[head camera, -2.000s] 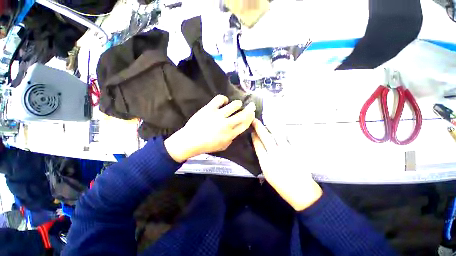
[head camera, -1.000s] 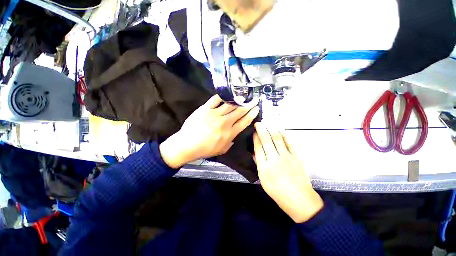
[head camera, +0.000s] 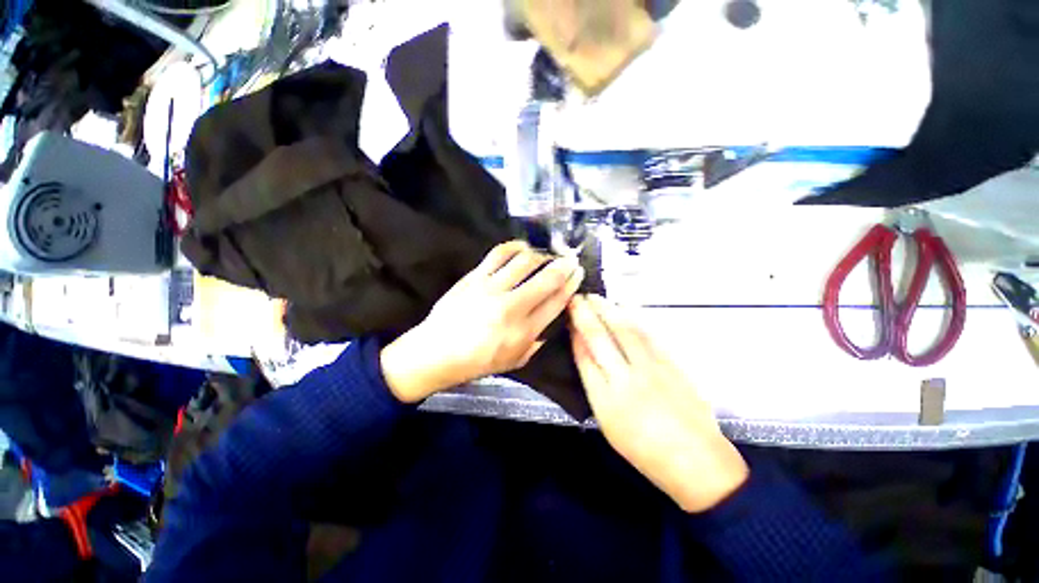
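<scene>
A dark brown garment piece lies bunched on the white table, left of the needle area of the sewing machine. A strip of it sticks up at the back. My left hand lies on the cloth with its fingertips just in front of the needle area. My right hand lies flat at the cloth's right edge, its fingertips close to the left ones. The fingers press on the cloth; whether they pinch it is hard to tell. The needle tip is blurred.
Red-handled scissors lie right of my hands, with snips at the far right. A small grey-brown piece lies near the front edge. A black band hangs over the machine. A tan block is at the top. A grey vented box stands left.
The view has shifted slightly. The bunched cloth has changed its folds a little. Both hands stay on the cloth, their fingertips still close together by the needle area.
</scene>
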